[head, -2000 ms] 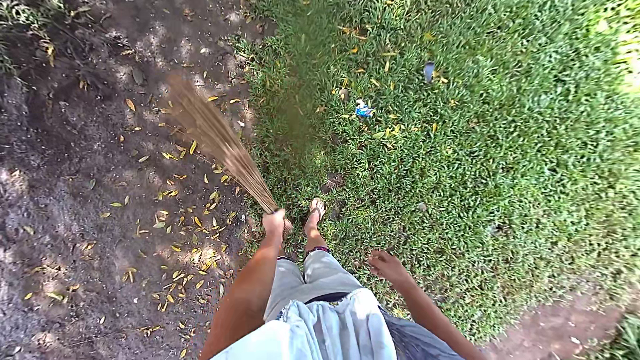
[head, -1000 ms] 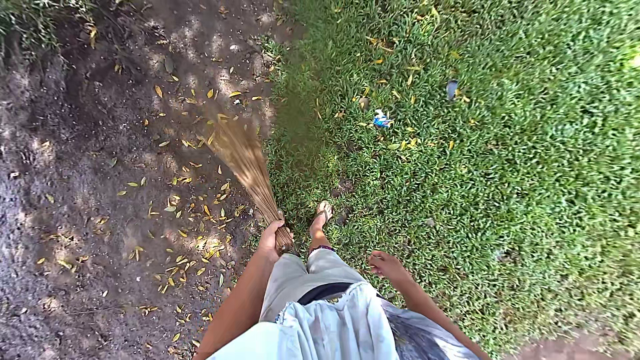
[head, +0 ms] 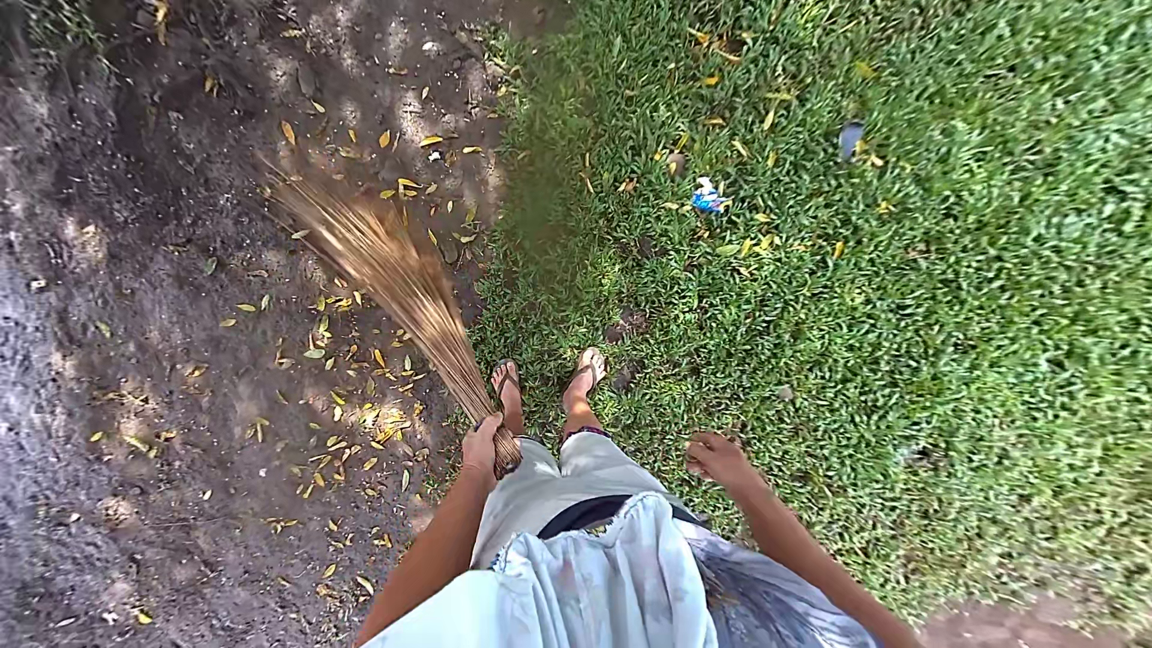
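My left hand (head: 482, 445) is closed around the bound handle end of a stick broom (head: 409, 297). The broom's bristles fan out up and to the left over the bare soil, their tips blurred. Yellow and green fallen leaves (head: 360, 432) lie scattered on the soil beside and below the broom. Over the grass at the right, my right hand (head: 717, 457) hangs beside my body with its fingers curled. Whether anything is inside those fingers cannot be seen.
Both my feet, in flip-flops (head: 589, 369), stand on the grass (head: 855, 342) near its border with the dark soil (head: 162, 360). A crumpled blue and white wrapper (head: 708, 196) and a dark flat object (head: 850, 141) lie on the grass. Several small dark clumps lie near my feet.
The broom's bristles have swung over the soil, pointing further left now than one second ago. My left hand has kept its hold on the handle. A second foot has come into view.
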